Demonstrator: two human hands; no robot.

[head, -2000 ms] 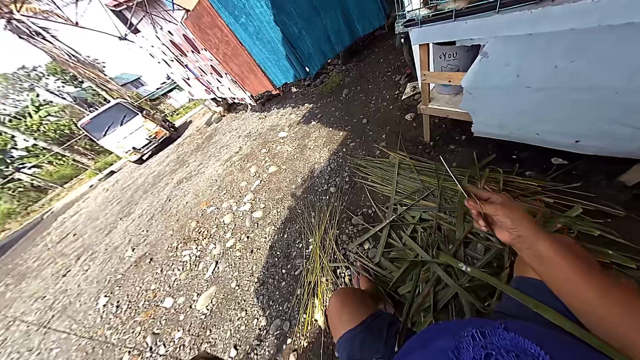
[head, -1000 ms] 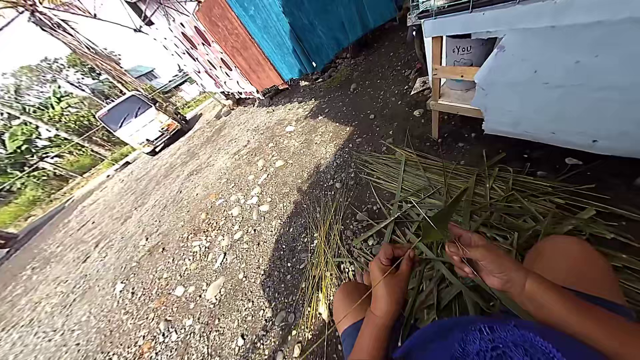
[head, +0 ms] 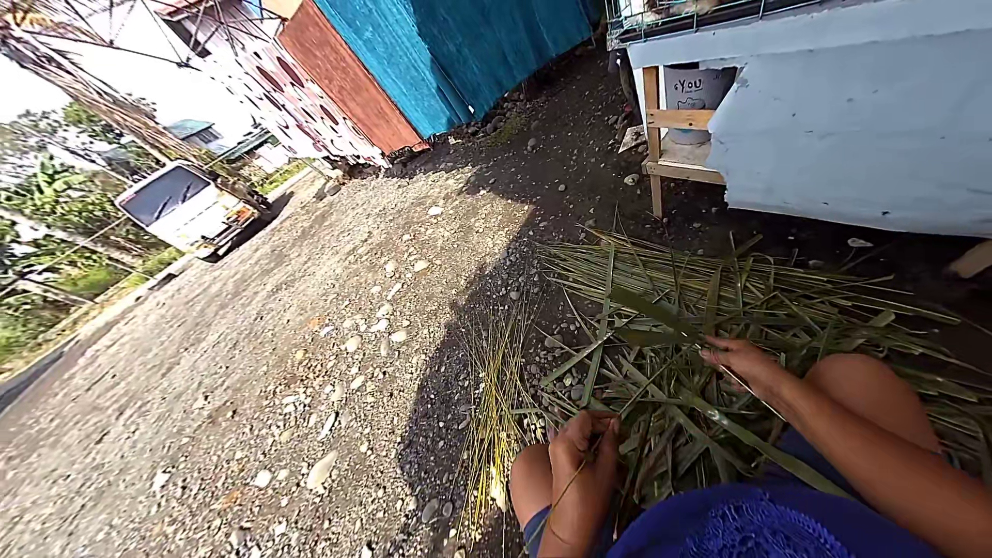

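Observation:
Between the thumb and fingers of my left hand is a thin leaf rib that trails down past the wrist. My right hand, farther right and forward, holds a green palm leaf strip together with what looks like a thin blade or stick; which it is I cannot tell. Below and in front of both hands lies a loose heap of green palm leaf strips. Long uncut-looking leaves spread behind it. A bundle of thin yellow-green leaf ribs rests on the gravel left of my left knee.
Gravel ground with stones stretches left. A pale blue panel and a wooden frame with a bucket stand ahead on the right. Farther off are a blue tarp and a parked white vehicle.
My left hand, out of view two seconds ago, came in and then moved down and left, away from my right hand. My right hand now holds a leaf strip pointing forward.

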